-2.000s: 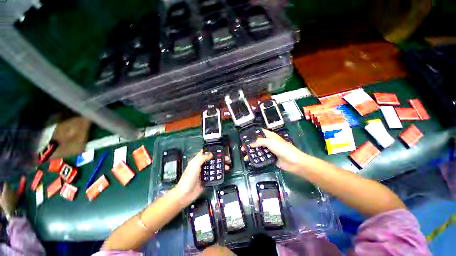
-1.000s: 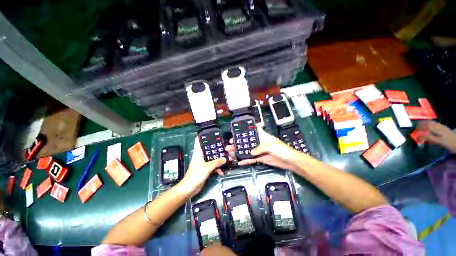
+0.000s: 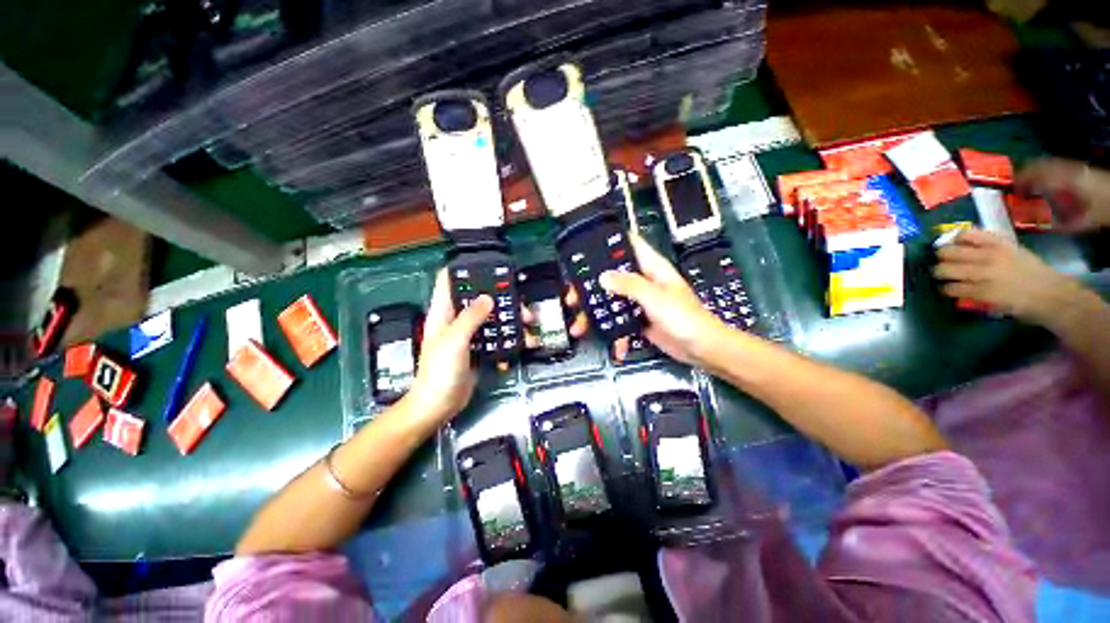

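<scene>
My left hand holds an open flip phone, its thumb on the black keypad and its screen half lit white. My right hand holds a second open flip phone beside it, thumb on the keypad, screen white. Both are raised over a clear blister tray. Another open flip phone with a dark screen lies at the tray's right. Closed black phones sit in the front pockets, one at the left and one between my hands.
Stacked blister trays stand behind. Orange-red packets and a blue pen lie left. More packets are piled right, where another person's hands reach in. A brown board lies back right; a pale post stands left.
Both open phones in my hands have moved up and slightly left in view, and their screens are now larger. Another person's hands have come further in at the right.
</scene>
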